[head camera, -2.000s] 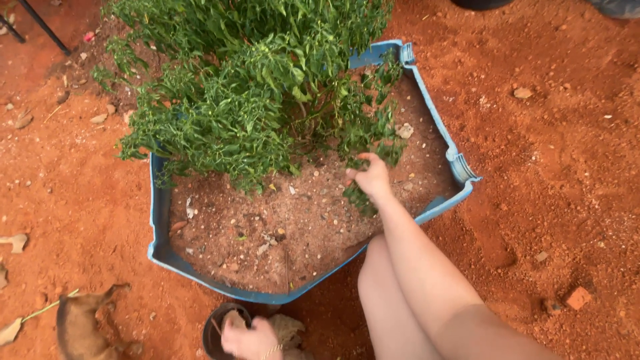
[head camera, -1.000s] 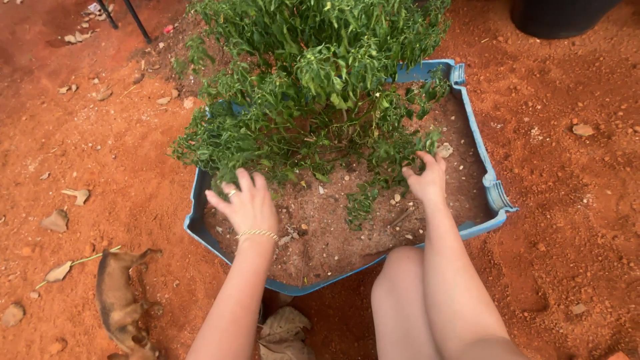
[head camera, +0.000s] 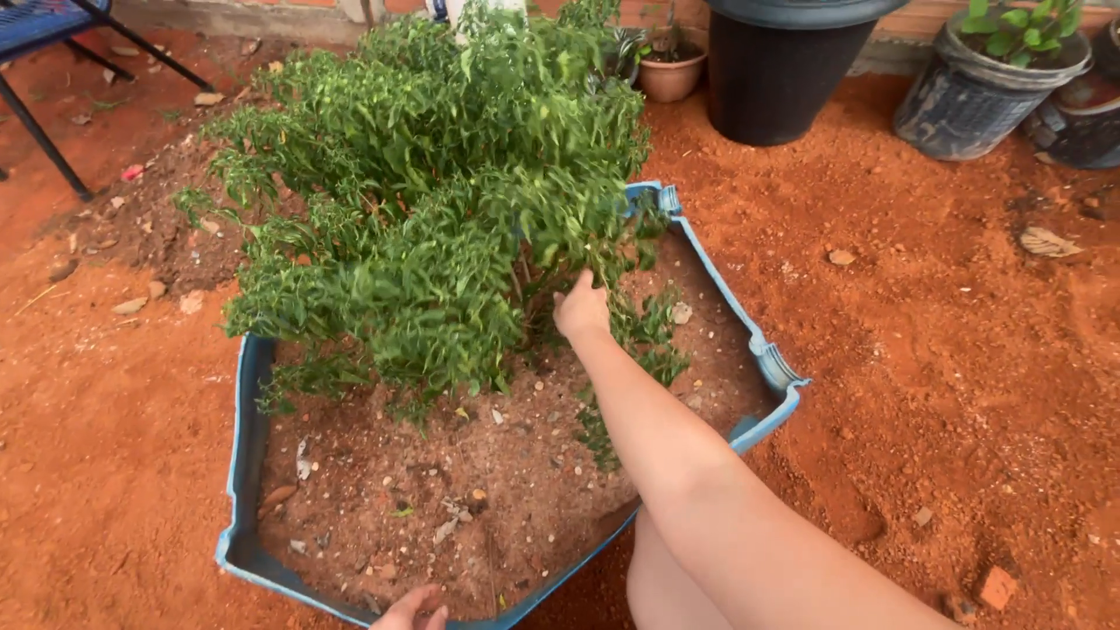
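A bushy green plant (head camera: 420, 210) grows in brown soil inside a blue plastic planter (head camera: 717, 271) with an irregular cut rim. My right hand (head camera: 584, 306) reaches in among the stems on the plant's right side; leaves partly cover its fingers, so whether it grips a stem cannot be told. Low leafy branches (head camera: 652, 337) hang over the soil beside my right forearm. My left hand (head camera: 416, 610) is at the planter's near edge, cut off by the bottom of the view, with fingers slightly bent and nothing seen in them.
Behind the planter stand a large black pot (head camera: 779, 79), a small terracotta pot (head camera: 672, 70) and a grey bucket (head camera: 989, 83) with a plant. A chair with black legs (head camera: 44, 136) is at the upper left. A brick piece (head camera: 998, 588) lies on the red soil at the lower right.
My right hand has moved from the low right branches in toward the stems. My left hand, over the soil by the plant's left side a second ago, has drawn back. The view has tilted up.
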